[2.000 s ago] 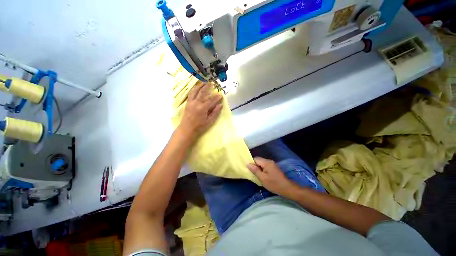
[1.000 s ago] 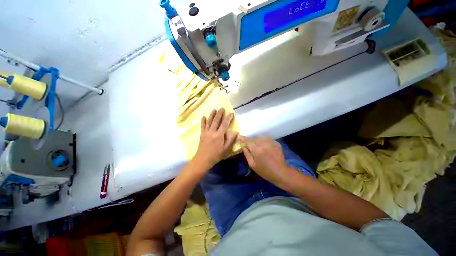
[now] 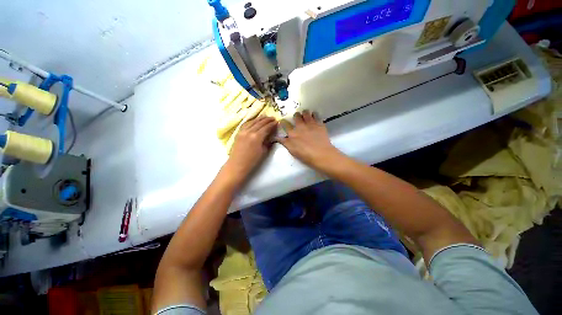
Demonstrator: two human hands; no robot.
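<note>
The pale-yellow garment piece point(image 3: 237, 117) lies gathered on the white table, left of and under the needle area. My left hand point(image 3: 254, 138) rests on its near edge, fingers at the presser foot point(image 3: 280, 106). My right hand point(image 3: 305, 138) is beside it, just right of the left hand, fingertips close to the presser foot. Both hands hold the near end of the cloth, which they mostly hide. The lockstitch machine point(image 3: 363, 37) stands above with its blue display lit.
Red-and-dark thread snips point(image 3: 126, 220) lie left on the table. Thread cones point(image 3: 28, 147) and a smaller grey-white machine point(image 3: 46, 191) stand at far left. A cream tray point(image 3: 508, 83) sits at the right end. Yellow heaps point(image 3: 487, 203) lie below right, more yellow cloth point(image 3: 237, 283) below left.
The cloth's near end has moved up from the table edge towards the needle. Both hands have moved up to the presser foot, the right one from over the lap.
</note>
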